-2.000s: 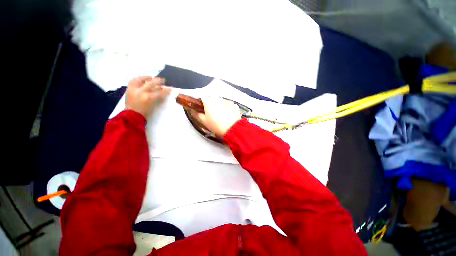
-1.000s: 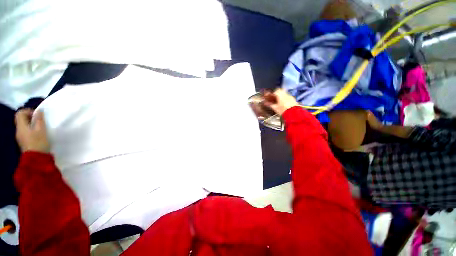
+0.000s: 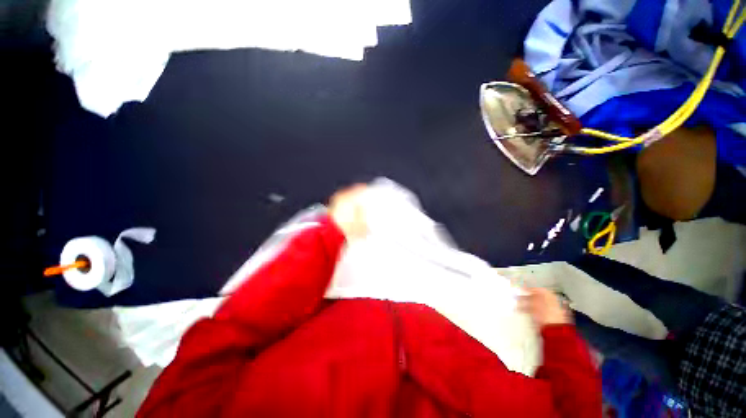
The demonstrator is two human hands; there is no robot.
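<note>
A large white cut panel point(image 3: 409, 253) is bunched at the near edge of the navy table, close to my body. My left hand point(image 3: 350, 211) is on its upper part and grips it; the hand is blurred. My right hand point(image 3: 546, 307) holds its right edge, beyond the table's near edge. The steam iron point(image 3: 517, 122), silver with a reddish-brown handle, sits at the table's right side, with no hand on it. Part of the panel is hidden by my left sleeve.
White cut pieces point(image 3: 237, 28) lie at the far side. A tape roll point(image 3: 88, 263) with an orange stick is at left. Scissors point(image 3: 601, 233) and scraps lie at right, near yellow hoses point(image 3: 683, 110) and blue garments point(image 3: 613, 61). A person's checked clothing point(image 3: 716, 351) shows lower right.
The panel has moved from flat on the table to bunched at the near edge. My right hand has let go of the iron and now holds the panel. The view has shifted too.
</note>
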